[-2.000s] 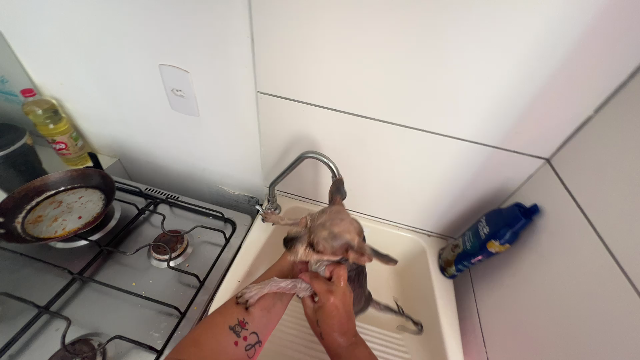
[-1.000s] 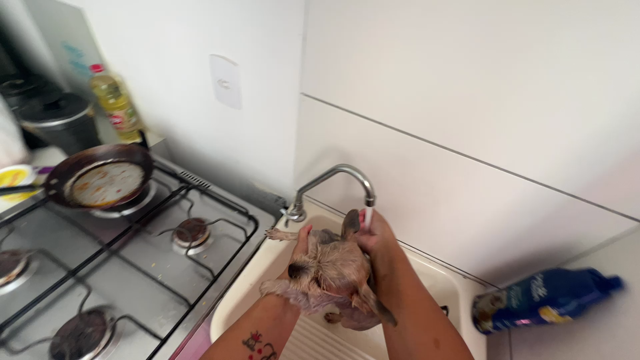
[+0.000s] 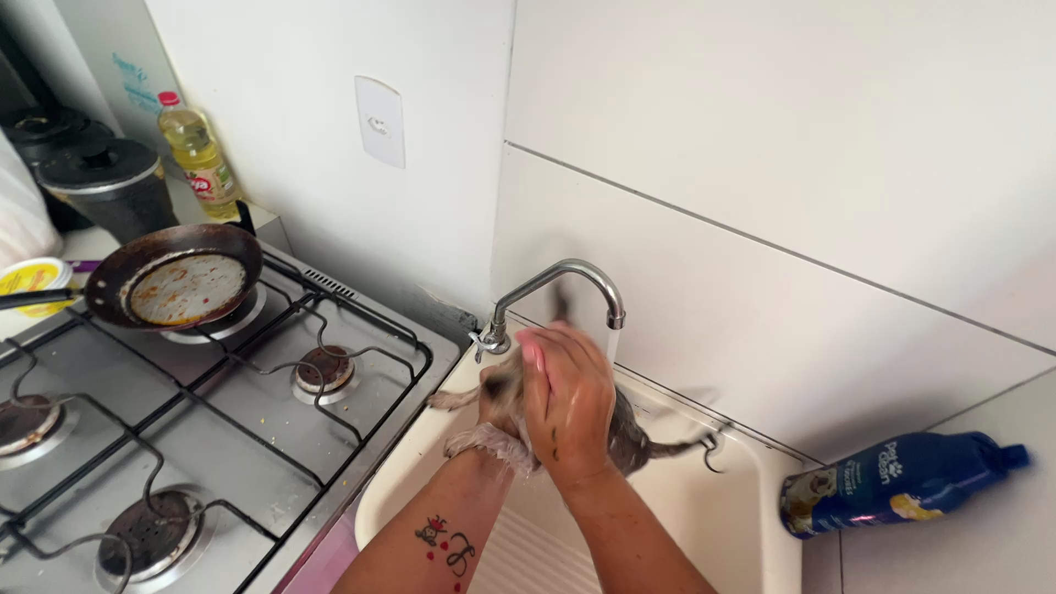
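Observation:
A small wet animal with grey-brown fur [image 3: 631, 433] is held over the cream laundry sink [image 3: 742, 495], its limbs spread to the sides. My left hand [image 3: 495, 404] is under its body and mostly hidden by fur and my other hand; its fingers grip the animal. My right hand [image 3: 569, 400] lies over the animal, palm towards the left, fingers together and slightly curved. Water runs from the curved metal faucet [image 3: 577, 268] just behind my right hand. The animal's face cannot be made out.
To the left stands a gas stove [image 3: 272, 429] with a worn frying pan [image 3: 190, 280] on it. An oil bottle [image 3: 198, 157] and a lidded black pot [image 3: 107, 181] are behind. A blue Pet Clean bottle [image 3: 899, 487] lies right of the sink, near the tiled wall [image 3: 742, 165].
My right hand has moved from under the water stream onto the animal. Two seconds ago both hands were together at the animal's body. The view has shifted.

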